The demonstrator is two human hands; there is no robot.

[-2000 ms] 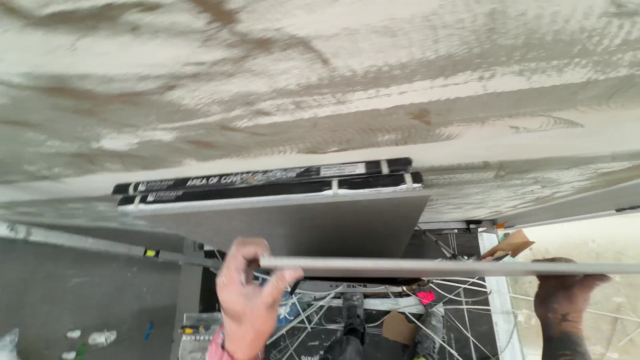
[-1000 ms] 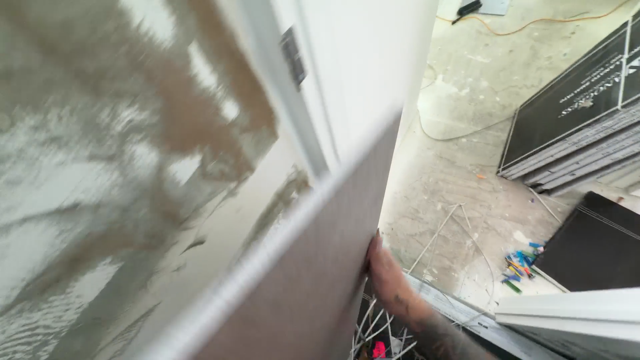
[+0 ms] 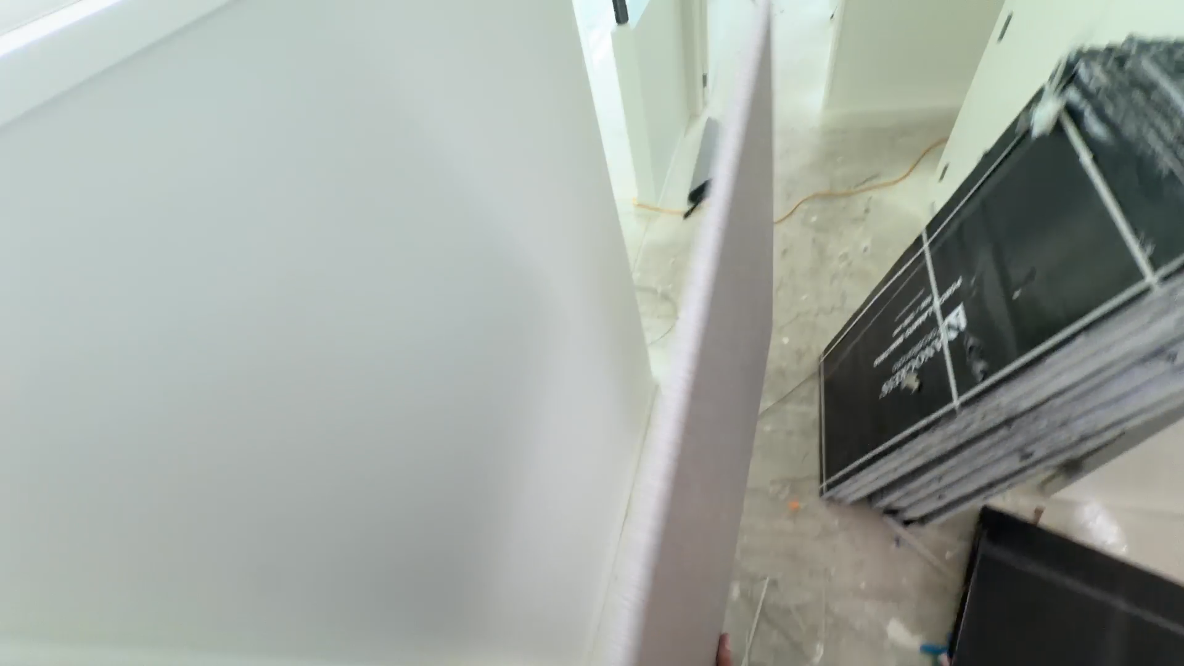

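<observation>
A large thin grey tile (image 3: 717, 370) stands on edge, seen nearly edge-on, and runs from the bottom of the view to the top centre. Only fingertips of my right hand (image 3: 724, 650) show, against the right face of this tile at the bottom edge; the rest of that hand is out of view. My left hand is not in view.
A smooth white wall (image 3: 324, 351) fills the left side, close beside the tile. Black boxed packs with straps (image 3: 888, 398) lean at the right. A black open box or sheet (image 3: 1064, 601) lies below them. An orange cord (image 3: 860, 190) crosses the dusty floor (image 3: 814, 268).
The view has swung far to the right, from the plastered wall to a white wall and hallway. The tile, earlier held level between both hands, now points away from me. My left hand has left view.
</observation>
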